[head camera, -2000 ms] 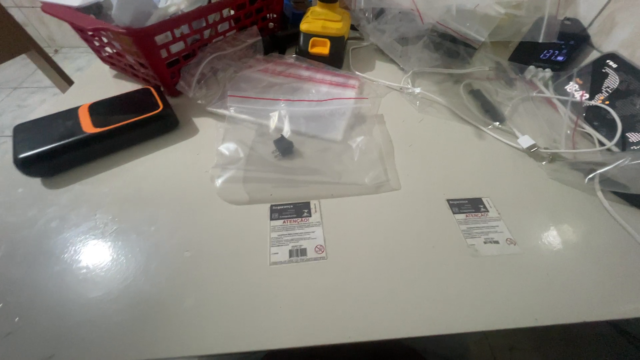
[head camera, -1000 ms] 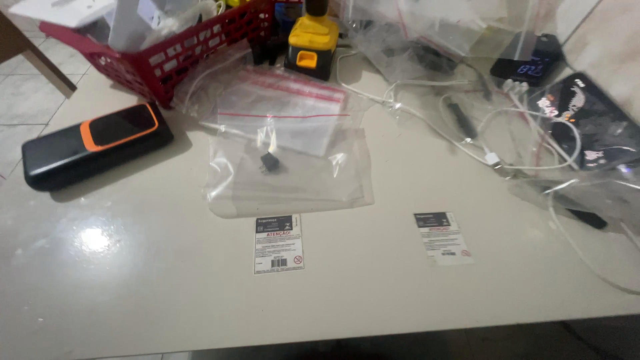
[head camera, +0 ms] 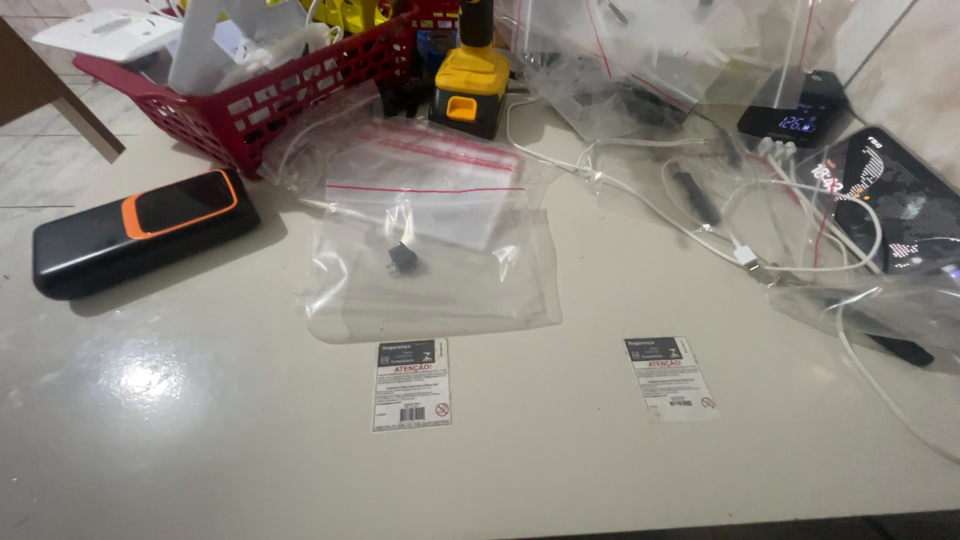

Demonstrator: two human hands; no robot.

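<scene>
Neither my left hand nor my right hand shows in the head view. Clear zip-seal plastic bags (head camera: 442,300) with red seal lines lie on the pale table, and a small black part (head camera: 403,257) shows at the middle of them. Nearer the front edge, a printed label (head camera: 412,386) lies flat, and a second printed label (head camera: 673,379) lies to its right, slightly turned. A black case with an orange-rimmed panel (head camera: 146,232) rests on the left.
A red plastic basket (head camera: 315,90) full of white parts stands at the back left, beside a yellow and black cordless tool (head camera: 470,82). On the right are white cables (head camera: 637,187), more plastic bags (head camera: 915,307), a black device with lit digits (head camera: 795,112) and a dark lit display (head camera: 900,202).
</scene>
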